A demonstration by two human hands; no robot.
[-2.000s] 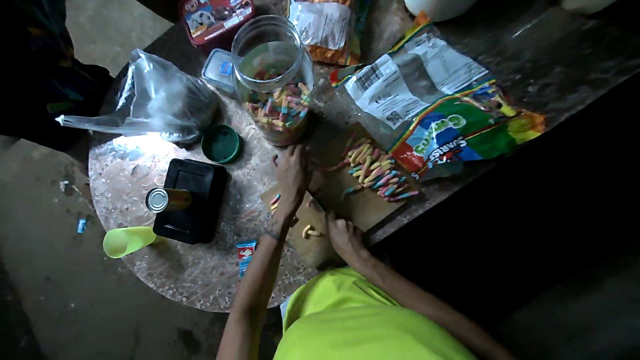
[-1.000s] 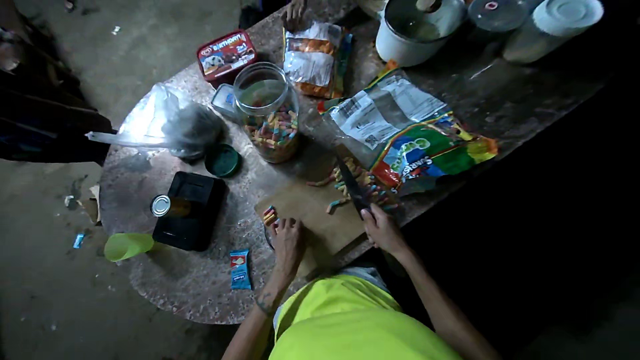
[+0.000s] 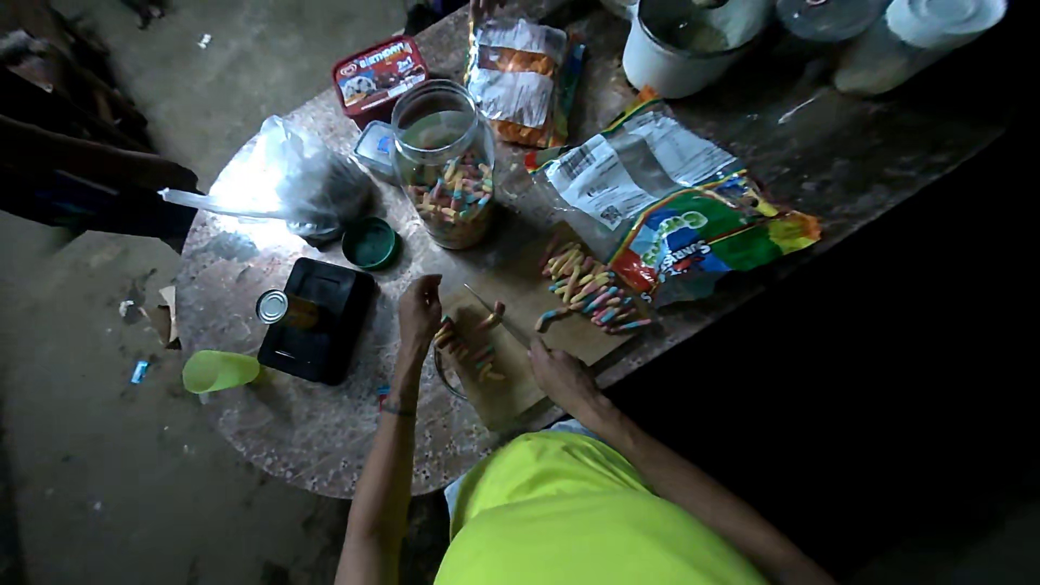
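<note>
My right hand (image 3: pixel 565 375) is closed on the handle of a knife (image 3: pixel 505 322), whose blade points up and left over a wooden cutting board (image 3: pixel 508 398). Beside the board's left edge is my left hand (image 3: pixel 420 305), its fingers bent; whether anything is between them cannot be told. Short gummy worm pieces (image 3: pixel 471 348) lie under and left of the blade. A larger pile of sugared gummy worms (image 3: pixel 587 286) rests on the board's upper right part. Above the board stands an uncapped clear plastic jar (image 3: pixel 447 175), partly filled with gummy pieces.
An opened candy bag (image 3: pixel 699 236) lies right of the jar, a packaged orange snack bag (image 3: pixel 520 81) behind it. To the left are a green lid (image 3: pixel 370 244), a black container (image 3: pixel 321 325) with a can (image 3: pixel 284 309), a yellow-green cup (image 3: pixel 219 371) and a plastic bag (image 3: pixel 301 179). A white pot (image 3: pixel 670 65) stands behind.
My left hand has moved from the lower left of the board up beside its left edge. The knife has moved from the large pile to the smaller group of gummy pieces.
</note>
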